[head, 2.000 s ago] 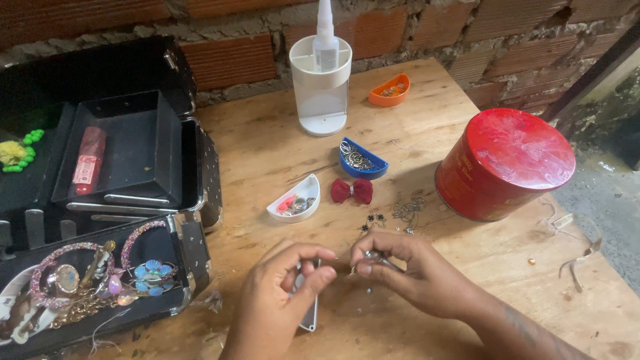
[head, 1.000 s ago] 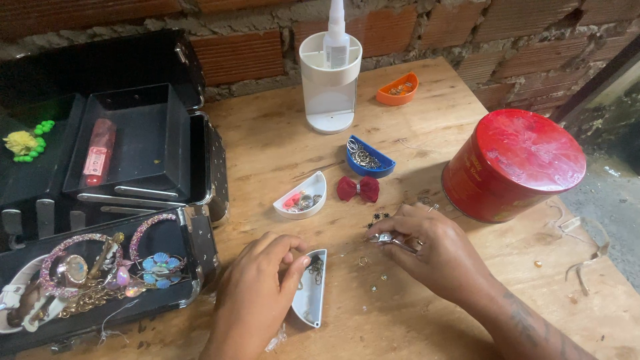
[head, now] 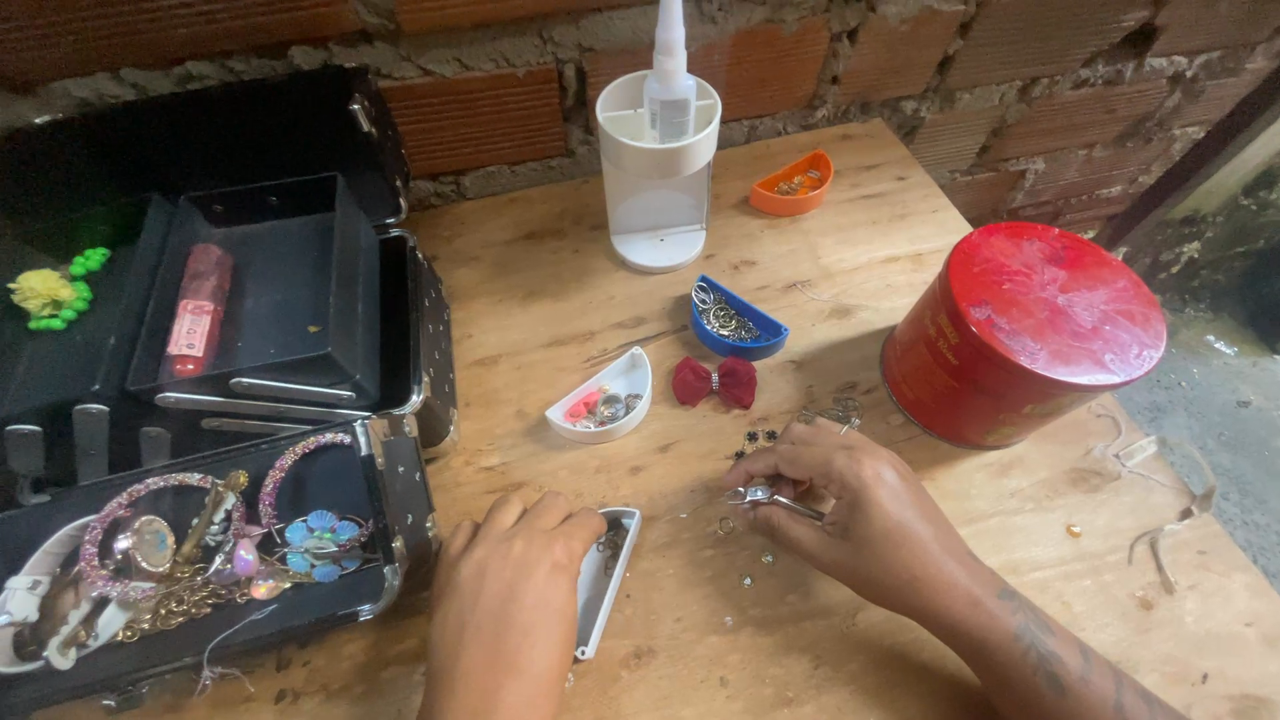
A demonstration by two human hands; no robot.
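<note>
My right hand (head: 825, 490) is closed around small metal pliers (head: 775, 497), their jaws pointing left above the wooden table. Near it lie small dark-stone pieces (head: 752, 440), a metal chain (head: 835, 411), a ring (head: 725, 525) and little gems (head: 746, 580). My left hand (head: 515, 580) rests at a white half-round tray (head: 610, 580) that is tilted and holds small metal findings; its fingertips are on or behind the rim, and what they grip is hidden. Farther back are a red bow (head: 714, 383), a white half-round tray (head: 600, 430) with beads and a blue one (head: 740, 342) with rings.
A black jewelry case (head: 400, 480) with bracelets stands open at left. A red round tin (head: 1010, 340) is at right. Behind are a white holder (head: 657, 200) with a glue bottle (head: 670, 95), an orange tray (head: 792, 200) and a brick wall (head: 480, 115). Loose cords (head: 1170, 500) lie at right.
My hands, close together two seconds ago, have moved apart. The left one has come to the near white tray. The pliers show in my right hand from one second ago on.
</note>
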